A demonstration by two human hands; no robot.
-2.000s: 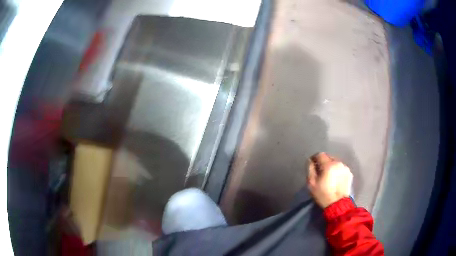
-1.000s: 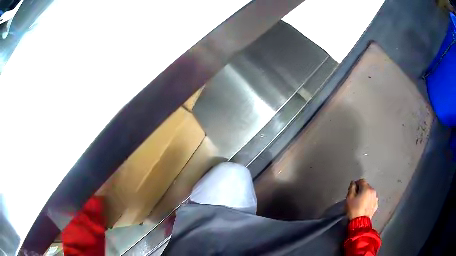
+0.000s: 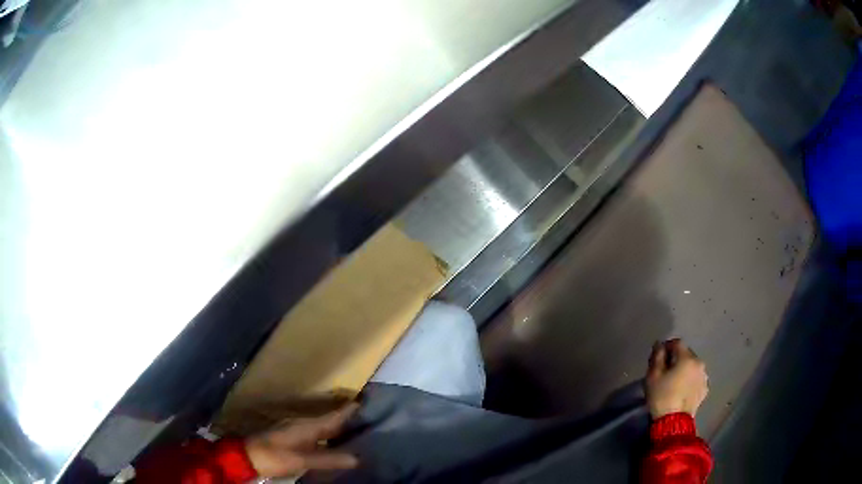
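Note:
A brown carton (image 3: 340,317) lies on the metal shelf under the table edge. My left hand (image 3: 307,444), in a red sleeve, is at the bottom, over the carton's near end, with its fingers apart; it is dim and slightly blurred, and I see nothing held in it. My right hand (image 3: 677,376) is at the lower right above the floor mat, its fingers curled. Dark grey cloth (image 3: 491,442) spans the bottom up to my right wrist. I cannot tell if the curled fingers hold the cloth or something small.
The bright table top (image 3: 217,123) with its dark edge fills the upper left. A pale rounded shape, perhaps my knee (image 3: 435,350), is beside the carton. A brownish mat (image 3: 728,227) lies on the floor. A white sheet (image 3: 662,47) is at the top, a blue object (image 3: 836,161) at the right.
My left hand has come into view at the carton's near end; earlier only its red sleeve showed. The carton appears further right. My right hand stays curled, almost in the same place.

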